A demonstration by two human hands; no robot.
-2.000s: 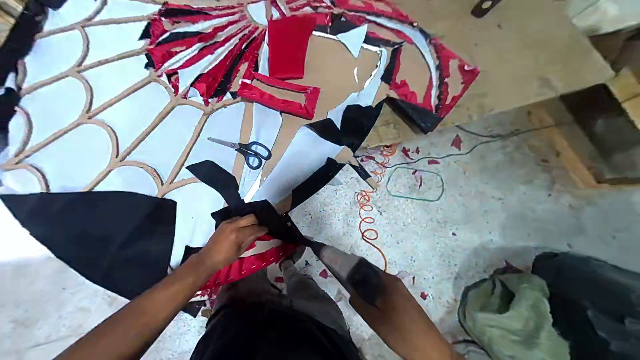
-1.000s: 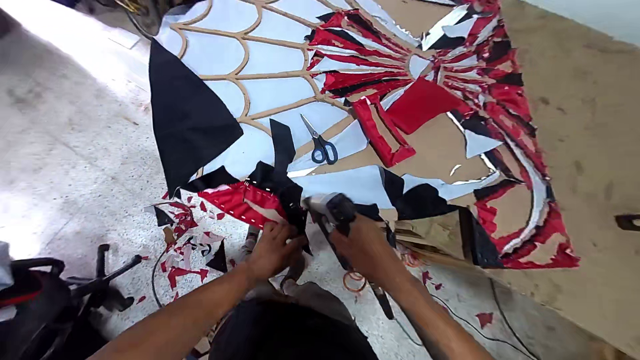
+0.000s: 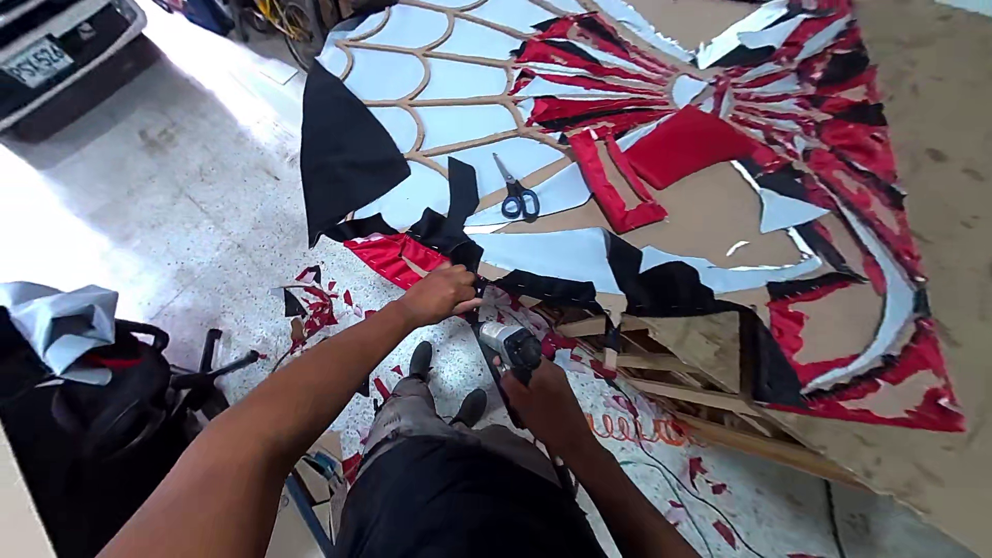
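Observation:
My right hand (image 3: 542, 399) is closed around a pneumatic stapler (image 3: 511, 346), its nose at the near edge of the large panel. My left hand (image 3: 442, 294) pinches black fabric (image 3: 467, 252) at that same edge, close to the stapler's front. Red fabric (image 3: 399, 260) fixed with a row of staples lies left of it. Scissors with dark handles (image 3: 518, 200) rest on the panel's white fabric, beside a black strip (image 3: 462, 190). Farther right lie a red fabric frame (image 3: 616, 182) and a red piece (image 3: 690, 147). Part of the stapler is hidden by my right hand.
Under the panel's right part stands a wooden frame (image 3: 721, 403). An orange coiled air hose (image 3: 639, 428) and dark cables lie on the speckled floor among red scraps (image 3: 318, 302). A black wheeled chair (image 3: 116, 387) stands at the left; a vehicle (image 3: 62, 54) is at upper left.
The view has swung widely, so the panel sits farther right than two seconds ago. The left hand remains at the near edge; the stapler is still in the right hand, now more upright beside it.

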